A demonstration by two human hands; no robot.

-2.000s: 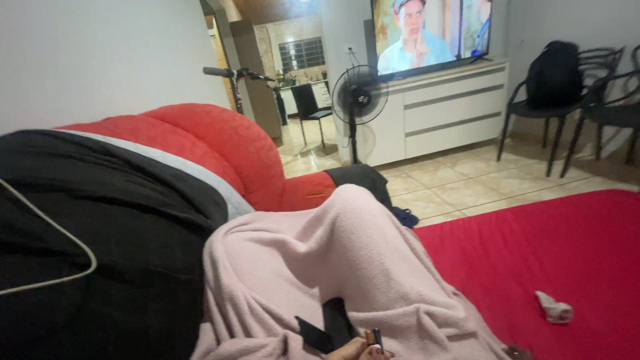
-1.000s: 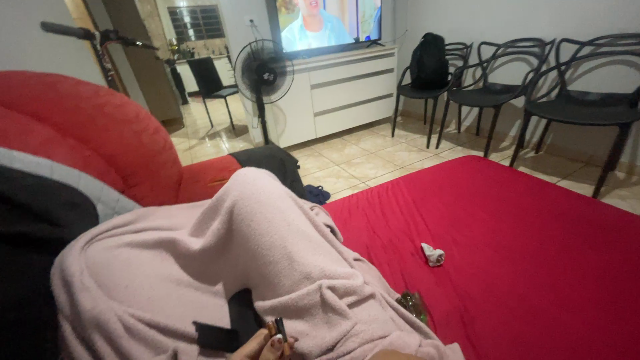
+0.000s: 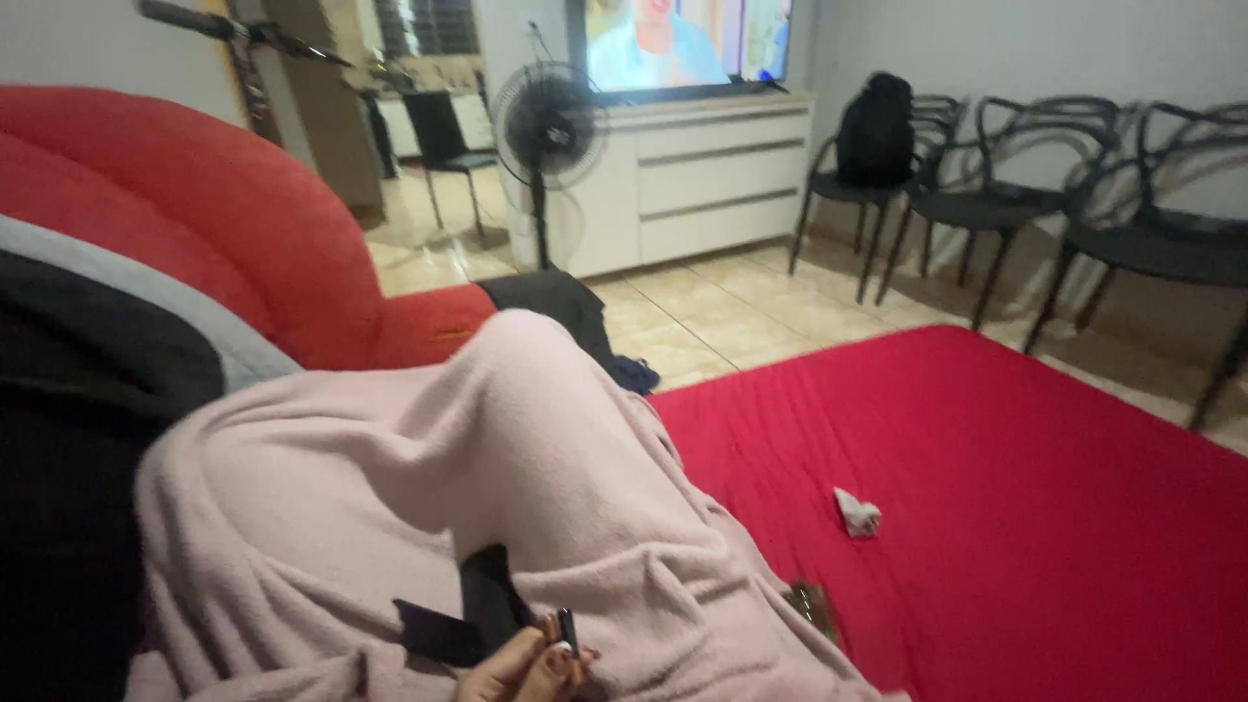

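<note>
My left hand (image 3: 522,671), as it appears, comes in at the bottom edge with fingertips pinched on a small slim object (image 3: 567,632), dark at the top and orange-brown below. Its exact kind cannot be told. Just behind the fingers, a flat black item with two flaps (image 3: 439,632) rests against the pale pink blanket (image 3: 575,487); whether the hand also holds it is unclear. The blanket lies over raised legs. My right hand is not seen.
A red sheet (image 3: 1024,507) spreads at the right, bearing a crumpled white scrap (image 3: 859,513) and a greenish glassy object (image 3: 811,606) by the blanket's edge. A red sofa (image 3: 185,195) stands at the left. Beyond are a fan (image 3: 554,132), white drawers (image 3: 721,185) and black chairs (image 3: 985,205).
The view has swung to the right and down, bringing more chairs in. The hand keeps its pinch on the small object beside the black item.
</note>
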